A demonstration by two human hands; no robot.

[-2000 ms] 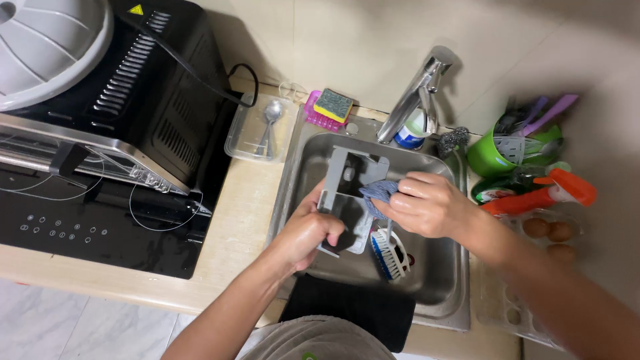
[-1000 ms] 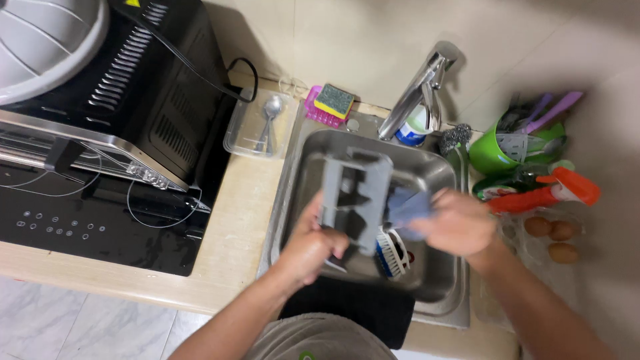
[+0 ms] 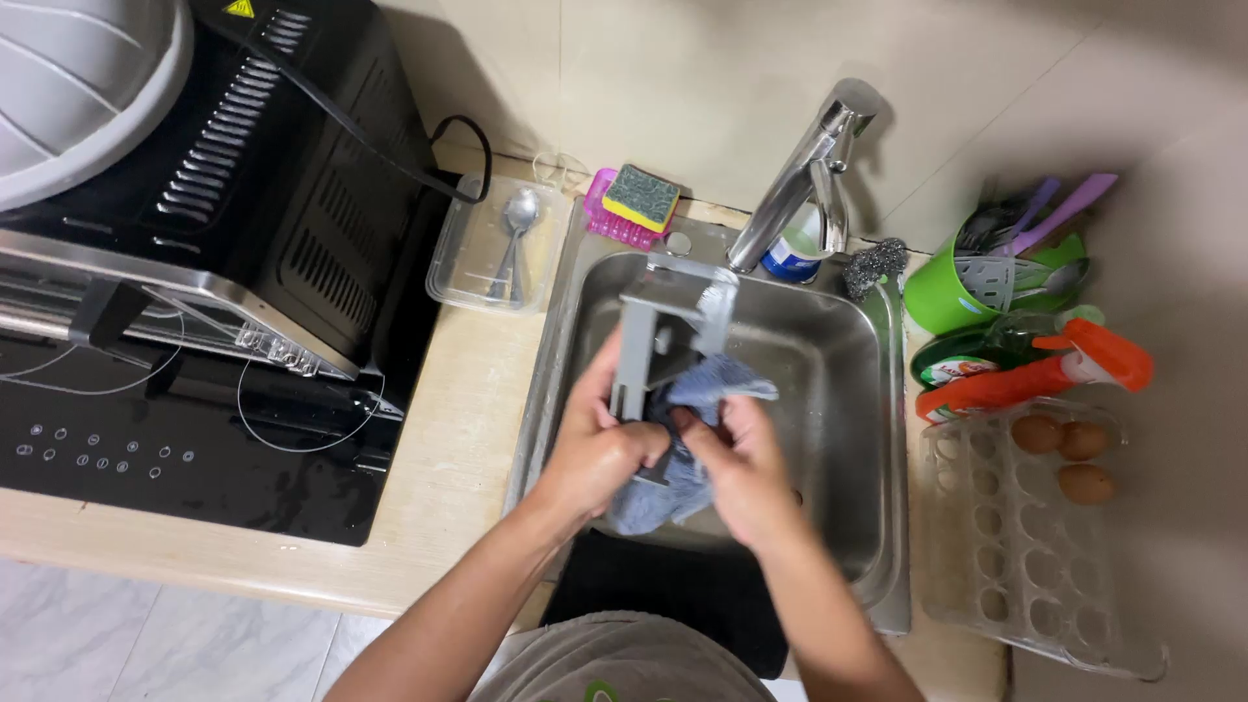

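Over the stainless steel sink (image 3: 829, 390), my left hand (image 3: 604, 448) grips the lower left side of a gray plastic frame-like part (image 3: 639, 351) with openings in it. My right hand (image 3: 736, 458) pinches a blue-gray cloth (image 3: 717, 380) and presses it against the lower right side of that part. Some of the cloth hangs below, between both hands. The part is tilted, and its top end reaches toward the base of the chrome faucet (image 3: 790, 185). The brush seen earlier in the sink is hidden now.
Behind the sink are a sponge (image 3: 641, 197), a pink holder (image 3: 609, 219) and a metal scourer (image 3: 875, 268). Right stand a green utensil holder (image 3: 931, 288), an orange spray bottle (image 3: 1014, 388) and an egg tray (image 3: 1014, 526). Left are a plastic container (image 3: 468, 253) and a toaster oven (image 3: 331, 195).
My right hand and the cloth have moved left and down, close to my left hand. The gray part has been turned, and the cloth now spreads below it.
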